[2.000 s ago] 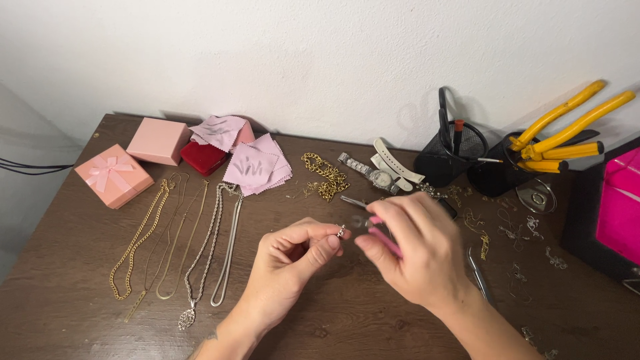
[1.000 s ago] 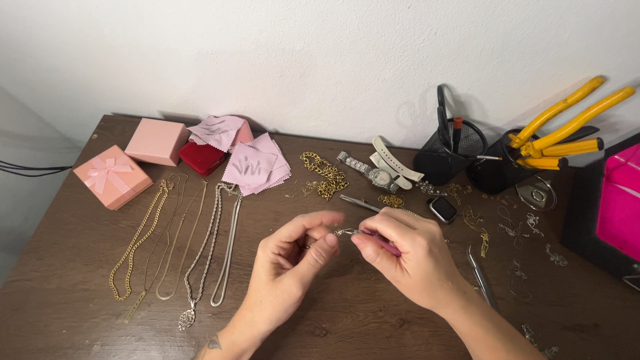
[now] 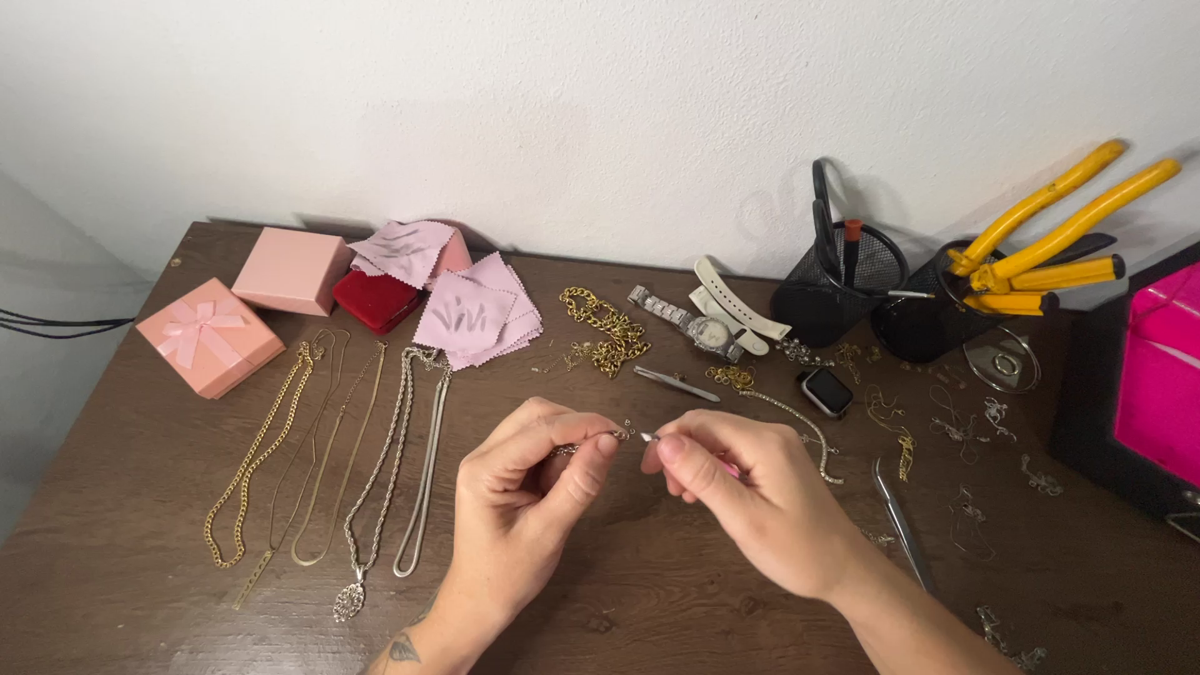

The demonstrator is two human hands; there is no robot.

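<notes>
Between the thumb and index finger of my left hand [image 3: 530,492] is the end of a small silver chain [image 3: 619,434], the rest of it partly hidden in the palm. My right hand [image 3: 741,492] grips a pink-handled tool [image 3: 731,469], mostly covered by the fingers; its pale metal tip [image 3: 649,437] points at the chain end with a small gap between them. Behind the hands lie silver tweezers [image 3: 677,383] and a gold chain [image 3: 605,328]. A stone-set bracelet [image 3: 797,414] curves beside the right hand, near a smartwatch case [image 3: 826,391].
Necklaces [image 3: 253,459] lie in a row at left, below pink gift boxes [image 3: 211,337], a red velvet box [image 3: 377,300] and polishing cloths [image 3: 478,309]. Mesh cups [image 3: 839,291] with yellow-handled pliers [image 3: 1078,216] stand at back right. Curved tweezers [image 3: 902,525] and loose chains [image 3: 967,520] lie right.
My right hand has lowered and turned from its raised pose, uncovering the smartwatch case. Since a second ago, the two hands' fingertips have parted slightly.
</notes>
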